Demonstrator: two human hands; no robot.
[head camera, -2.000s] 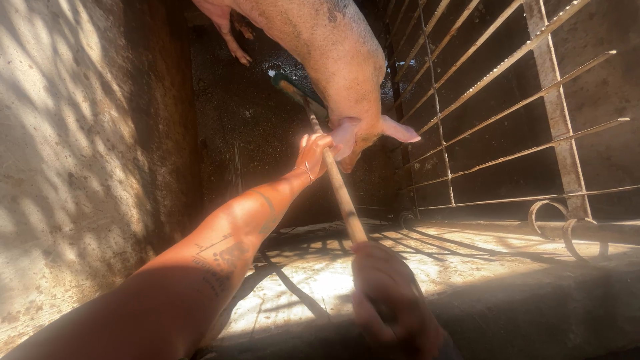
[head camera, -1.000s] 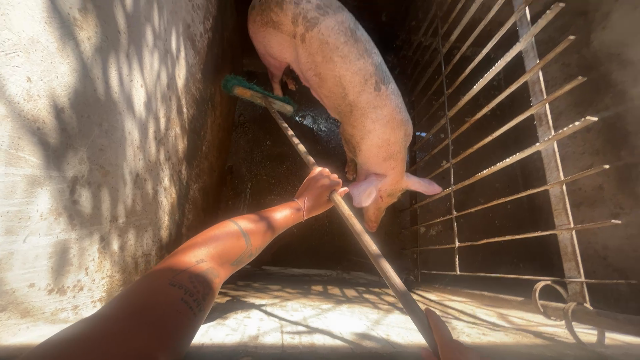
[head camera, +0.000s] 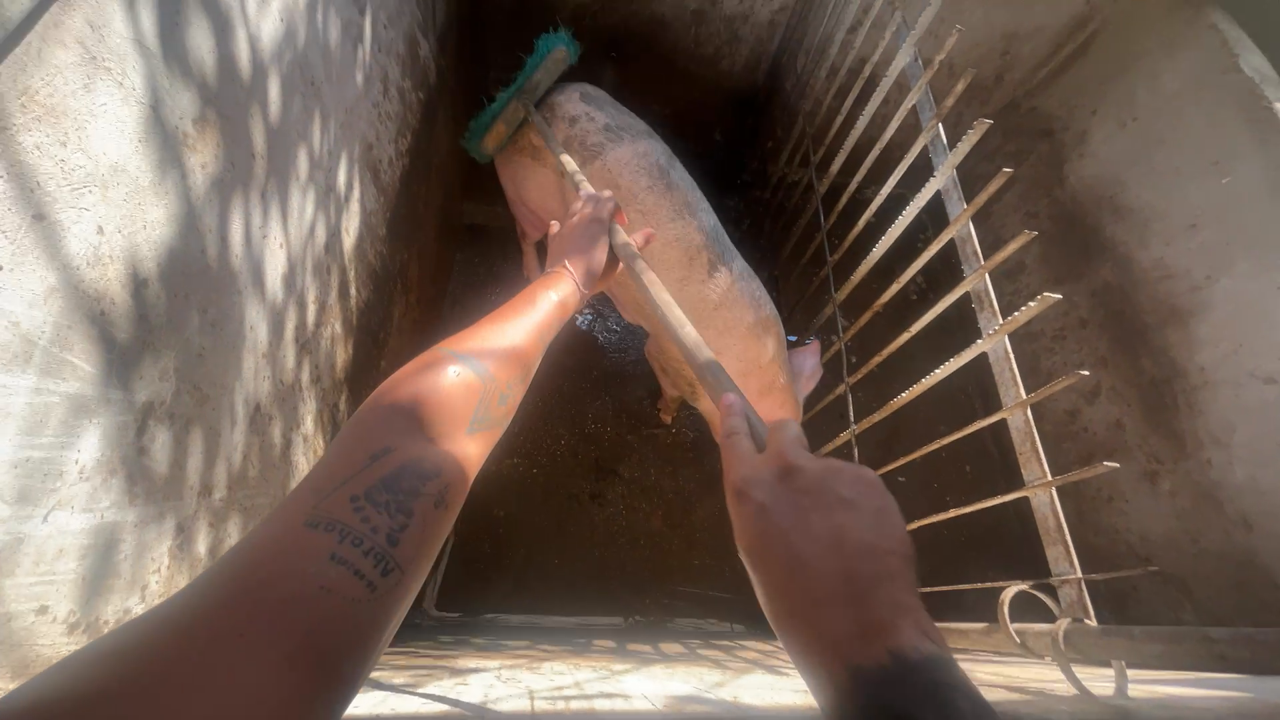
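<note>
My left hand (head camera: 590, 240) grips the wooden handle (head camera: 665, 310) of a push broom partway along its length, with the thumb out to the side. Around the near end of the handle my right hand (head camera: 810, 500) is closed, one finger lying along the wood. The broom head (head camera: 525, 100) with green bristles is at or just above the rump of a pink pig (head camera: 640, 170) with dark dirt on its back; whether they touch I cannot tell. The pig stands beneath the handle, and my right hand hides part of its head.
A rough concrete wall (head camera: 200, 250) rises at the left. On the right stands a rusty metal barred gate (head camera: 985, 290) with protruding bar ends and rings at its base. A sunlit concrete ledge (head camera: 560, 670) runs along the near side. The dark pen floor (head camera: 580, 500) has a wet patch.
The broom head has moved from the floor beside the pig up to its rump. My right hand has come farther into view. The pig's head has shifted toward the gate.
</note>
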